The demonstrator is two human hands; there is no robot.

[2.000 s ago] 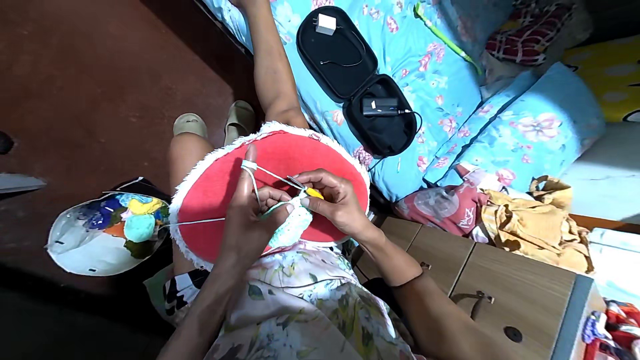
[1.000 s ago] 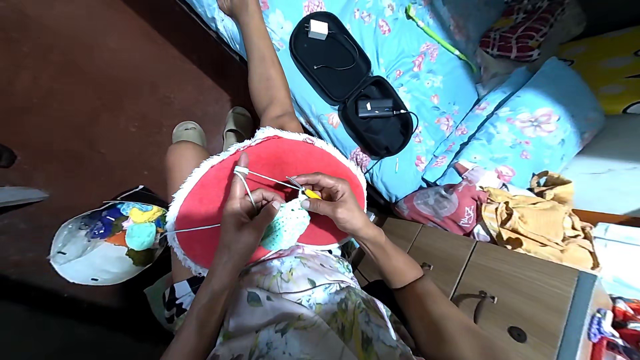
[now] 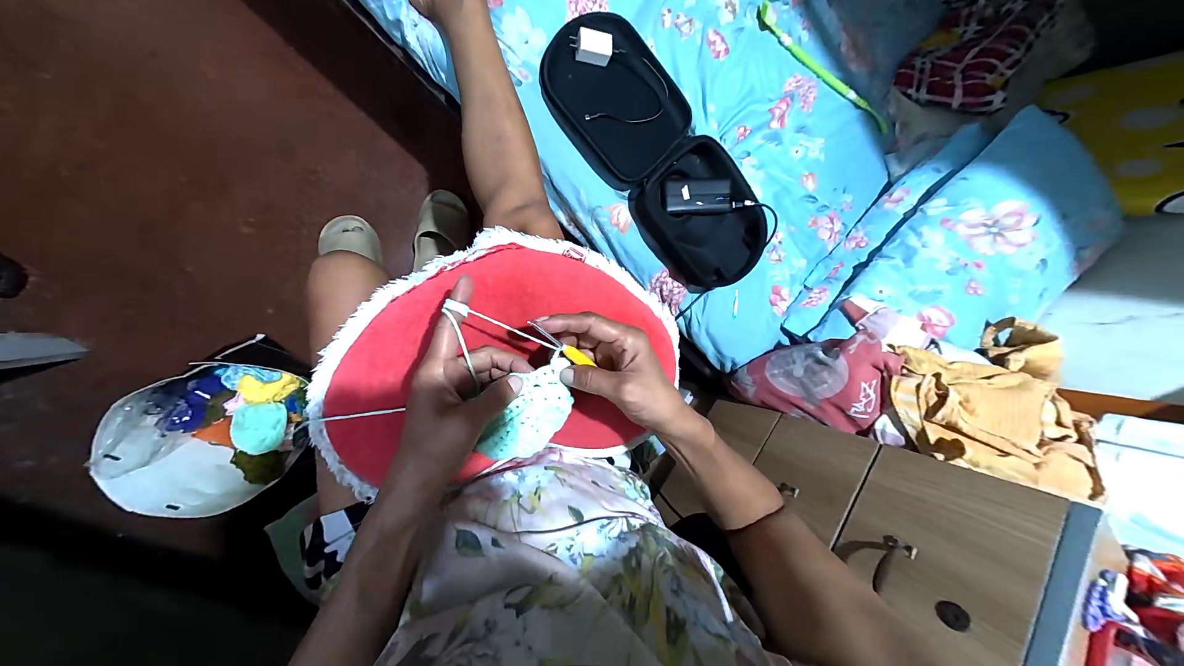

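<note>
My left hand (image 3: 462, 379) pinches the edge of a pale mint crocheted piece (image 3: 525, 416) between thumb and finger, its raised index finger wrapped with light yarn (image 3: 504, 324). In my right hand (image 3: 615, 365) is a crochet hook with a yellow grip (image 3: 578, 355), its metal shaft at the top edge of the piece. Taut yarn runs from the raised finger to the hook. Both hands are over a round red cushion (image 3: 388, 347) with white fluffy trim, lying on my lap. Another strand leads left across the cushion toward a bag of colored yarn balls (image 3: 139, 481).
A black zip case (image 3: 615, 111) lies unfolded on the blue floral bed (image 3: 721, 324), holding a white charger (image 3: 593, 46) and a black device (image 3: 698, 196). Wooden drawers (image 3: 962, 518) stand at the right, near mustard cloth (image 3: 962, 416). The yarn bag is on the floor at the left.
The yarn between my raised left finger and the hook has shifted. Compared with two seconds ago, my left index finger stands farther from the hook. Both hands keep their hold.
</note>
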